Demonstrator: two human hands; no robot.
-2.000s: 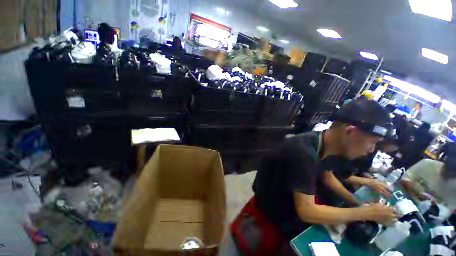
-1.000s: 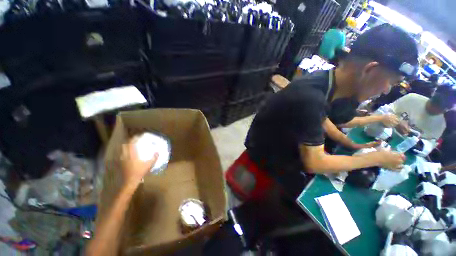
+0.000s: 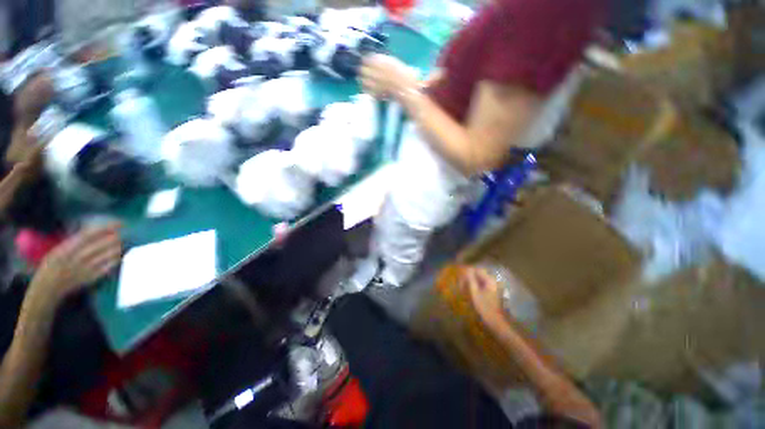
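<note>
The picture is blurred. My right hand [image 3: 485, 293] reaches in from the lower right, at the near edge of an open brown carton [image 3: 579, 251] with orange tape. Clear-whitish plastic shows beside its fingers; I cannot tell whether the hand grips it or the carton edge. My left hand is not in view. White-and-black security cameras [image 3: 277, 180] stand crowded on the green-topped table [image 3: 243, 243]. A white sheet [image 3: 168, 266] lies at the table's near corner.
A co-worker's hand [image 3: 80, 260] rests by the table corner at left. A person in a dark red shirt [image 3: 537, 42] stands at the table's far right side. More brown cartons [image 3: 612, 109] and pale plastic lie at right. Whitish items and a red-orange thing [image 3: 346, 402] are low in the centre.
My view has swung right, from the carton by the crate wall to the table and taped carton. The earlier hand with a white wrapped bundle is gone from view; my right hand now shows.
</note>
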